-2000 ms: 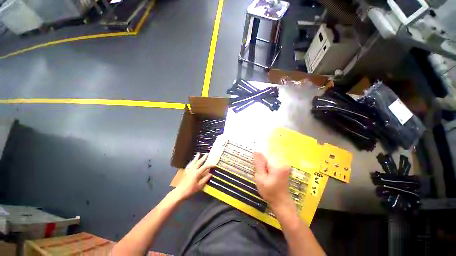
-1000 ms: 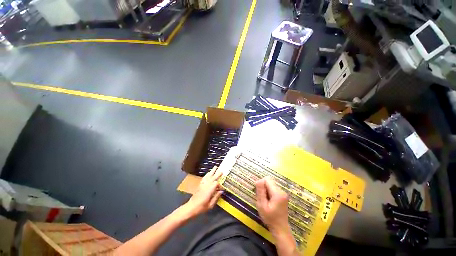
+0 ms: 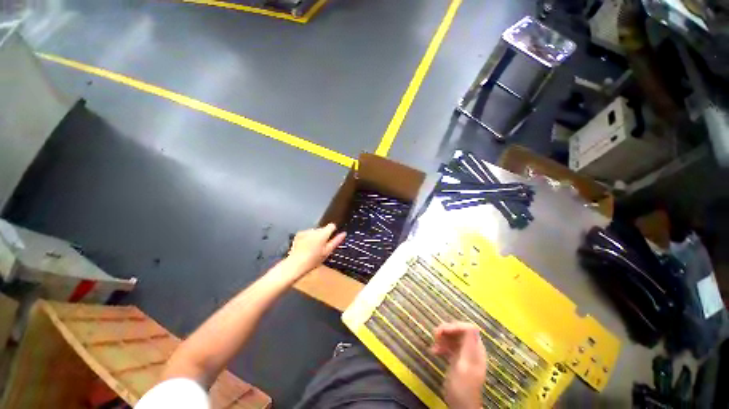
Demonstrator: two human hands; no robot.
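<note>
The yellow template lies tilted on the table in front of me. Its parallel metallic slots show no black strip. My right hand is over the slots, fingers loosely curled, with nothing visible in it. My left hand is at the left side of the open carton, its fingertips over the black strips inside. Its fingers are slightly apart and no strip shows in them.
Crossed black strips lie at the table's far edge. A dark bundle and a plastic bag are at the right. A metal stool stands beyond the table. A wooden crate is at lower left.
My left hand has moved from the template's left edge to the carton. The black strips seen in the lower slots are gone from there. The view has shifted left and down.
</note>
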